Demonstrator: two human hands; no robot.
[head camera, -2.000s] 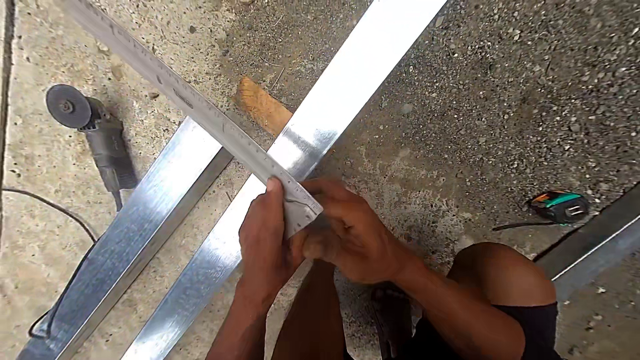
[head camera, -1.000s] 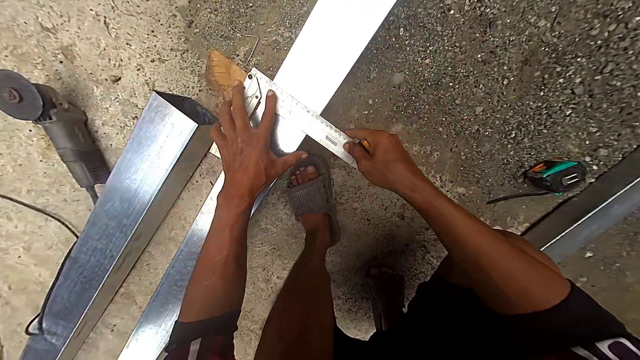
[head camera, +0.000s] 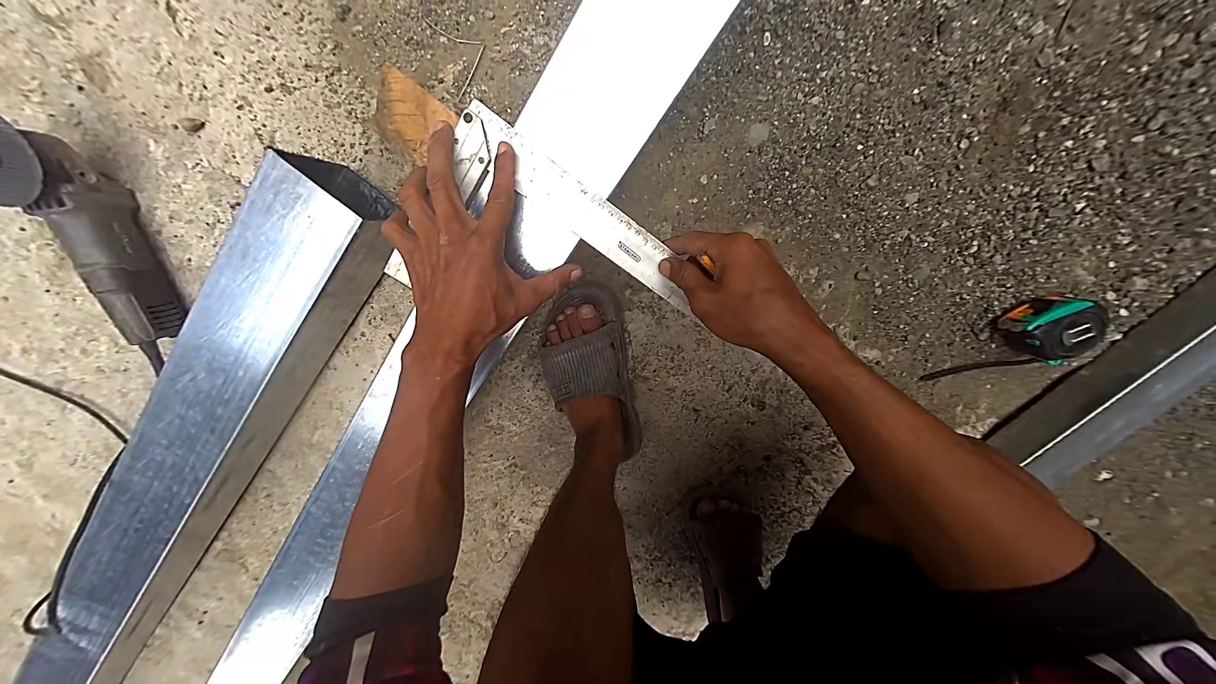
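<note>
A metal folding square (head camera: 608, 226) lies across a long shiny galvanized metal tube (head camera: 332, 513). My left hand (head camera: 465, 256) is spread over the square's hinged corner and the tube, with index and middle fingertips pressing on the metal. At the other end of the blade, my right hand (head camera: 736, 285) pinches the square between thumb and fingers. A small yellow-orange item shows within the right hand; what it is cannot be told. Under the square's corner is a piece of brown wood (head camera: 408, 109).
An angle grinder (head camera: 104, 237) with its cord rests at left. Beside it lies a second, hollow square metal tube (head camera: 228, 332). At right are a tape measure (head camera: 1054, 328) and another metal profile (head camera: 1121, 399). A sandaled foot (head camera: 589, 361) stands close to the near tube.
Two seconds ago both hands held one end of the square, its long blade pointing up left. Now it lies turned across the tube, my left hand flat on its corner, my right at the far end.
</note>
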